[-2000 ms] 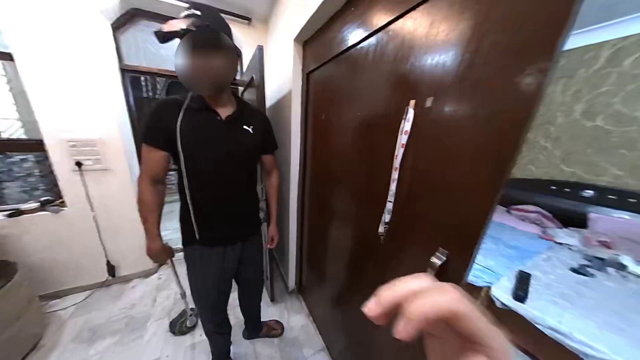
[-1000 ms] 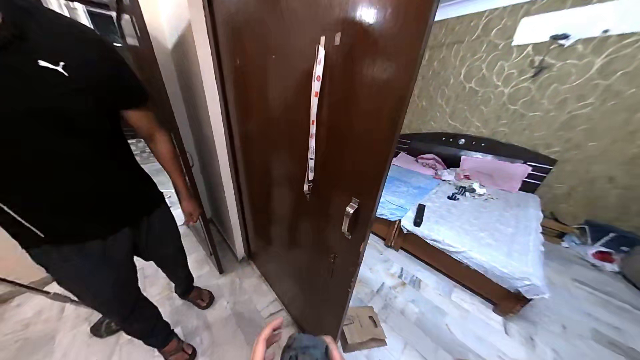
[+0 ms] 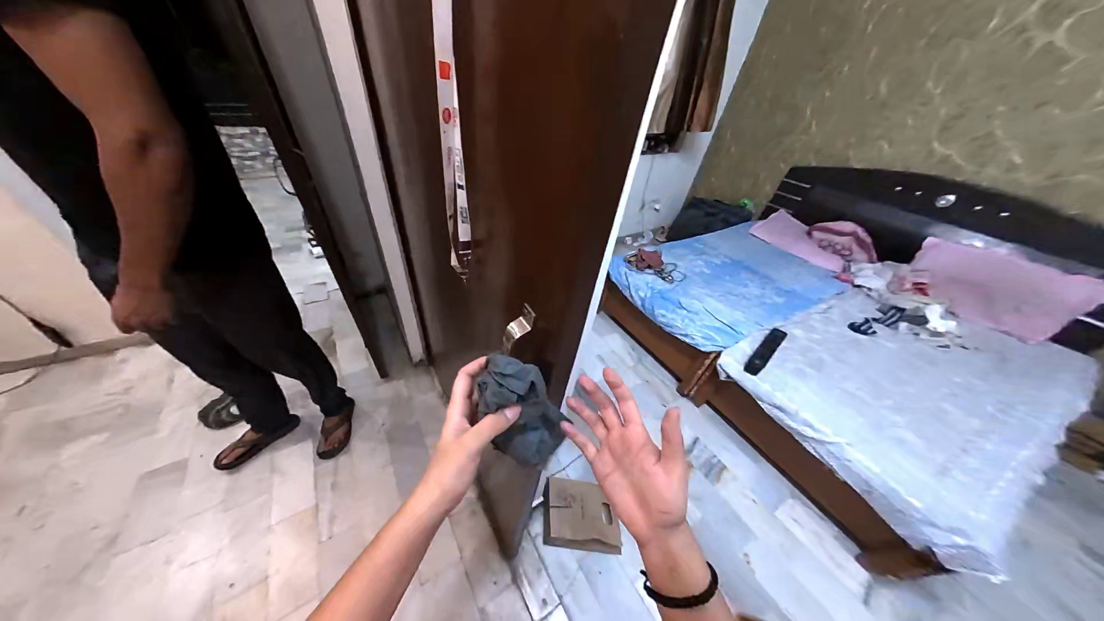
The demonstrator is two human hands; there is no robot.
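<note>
My left hand [image 3: 470, 423] grips a crumpled dark grey cloth [image 3: 517, 401], thumb across its front. Close to the cloth's right side is my right hand [image 3: 634, 457], palm up and fingers spread, holding nothing; a dark band circles that wrist. Behind both hands stands a dark brown wooden door [image 3: 552, 172], open, its free edge toward the bedroom. The metal door handle [image 3: 519, 328] shows just above the cloth. A white printed strap [image 3: 450, 138] hangs down the door's face.
At left a person [image 3: 147, 172] in dark clothes and sandals stands by a doorway. A cardboard box [image 3: 580, 516] lies on the marble floor near the door's foot. To the right, a wooden bed [image 3: 776, 466] carries pink pillows, sheets and a black remote control [image 3: 765, 351].
The view has swung right and down since the first frame. The cloth and both hands, low at the frame's edge one second ago, are now higher, in front of the door.
</note>
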